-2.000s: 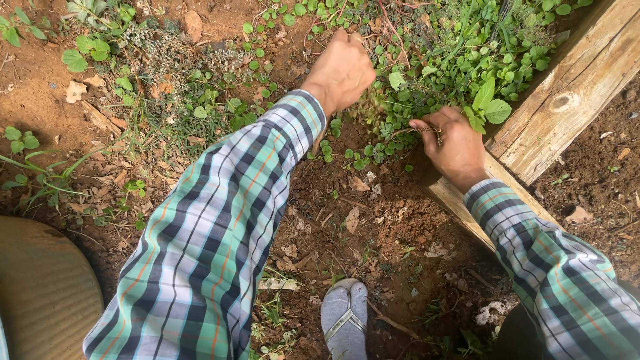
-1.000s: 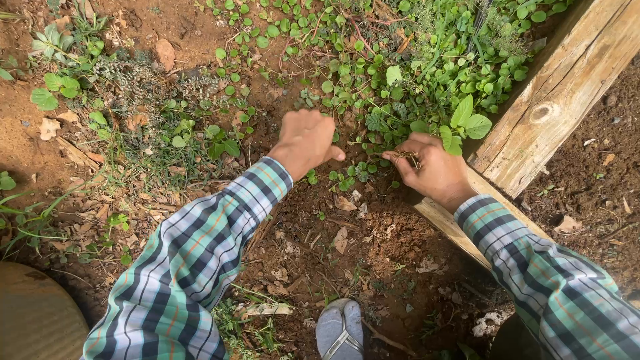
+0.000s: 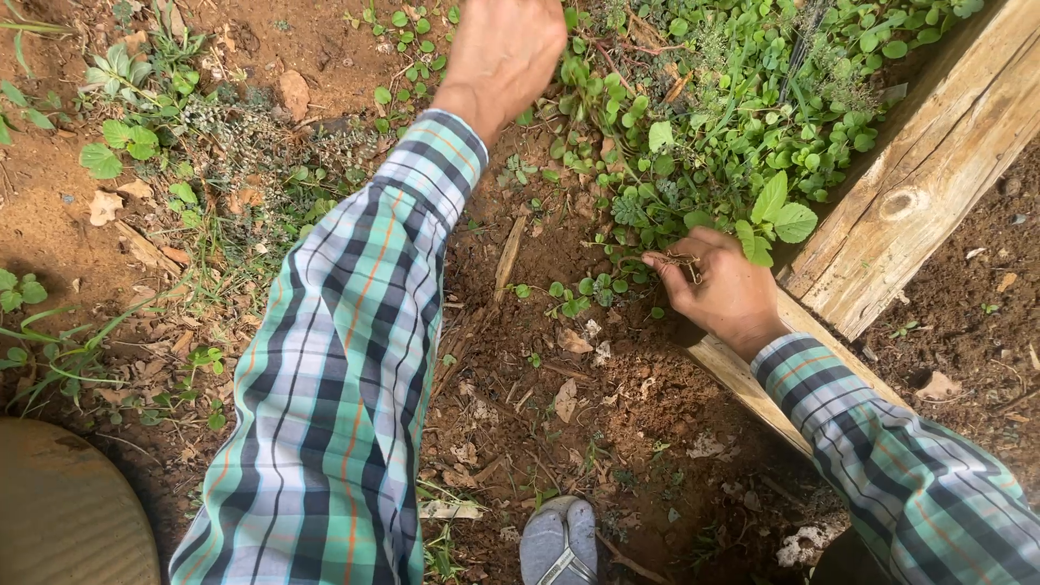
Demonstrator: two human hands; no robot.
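Low, round-leaved green plants [image 3: 731, 138] cover the soil at the upper right. My left hand [image 3: 512, 49] reaches to the top edge of the view, over the left side of this growth; its fingers are cut off by the edge, so what they touch is hidden. At the near edge of the patch, my right hand [image 3: 719, 284] pinches a small plant by its thin brown roots [image 3: 686, 264]. The plant's broader toothed leaves [image 3: 772, 215] stick out past the knuckles, close to the timber.
Wooden timbers [image 3: 902, 199] form a corner at the right, with dark soil beyond. A ridged round container [image 3: 73, 504] stands at the lower left. My foot in a grey sock and sandal [image 3: 559, 543] is at the bottom. Grey-green weeds [image 3: 268, 146] grow at the left.
My left hand has moved from bare soil beside the creeping plants up to the view's top edge. The right hand keeps its pinch on the rooted plant near the timber.
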